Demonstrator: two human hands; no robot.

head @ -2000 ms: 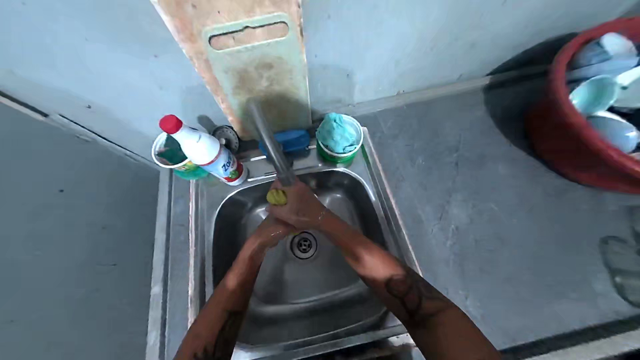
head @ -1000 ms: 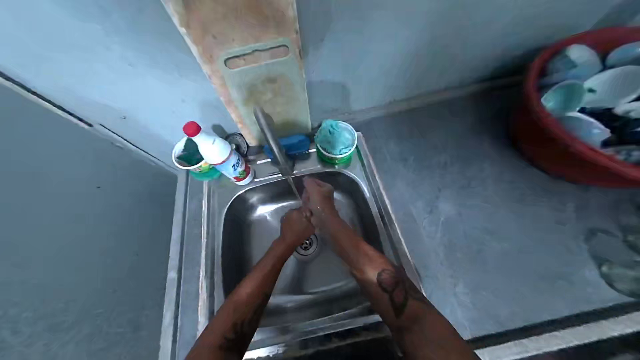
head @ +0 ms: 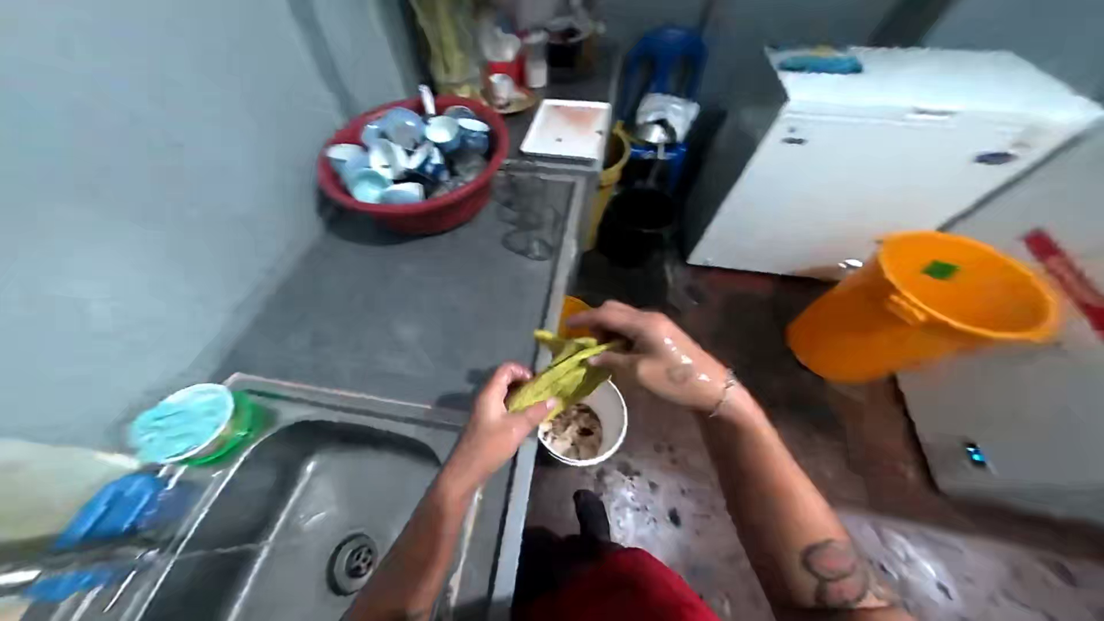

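Note:
A wet yellow-green cloth (head: pixel 561 379) is spread between both hands, just past the counter's edge. My left hand (head: pixel 500 418) grips its lower left end, thumb on top. My right hand (head: pixel 660 358) pinches the upper right end; drops of water or foam lie on its back. Below the cloth a white bucket (head: pixel 614 431) with brownish scraps inside stands on the floor, partly hidden by the cloth and hands. The steel sink (head: pixel 302 517) with its drain lies to the left of my left forearm.
A red basin (head: pixel 431 216) of cups and bowls and some clear glasses (head: pixel 528 241) stand on the grey counter. A green tub (head: pixel 246 423) and a blue brush (head: pixel 108 513) are by the sink. An orange bin (head: pixel 845 323) and a white chest freezer (head: pixel 776 198) stand right.
The view has swung far to the right. Both hands have left the sink and are now beyond the counter's edge, above the bucket, with the cloth opened out between them.

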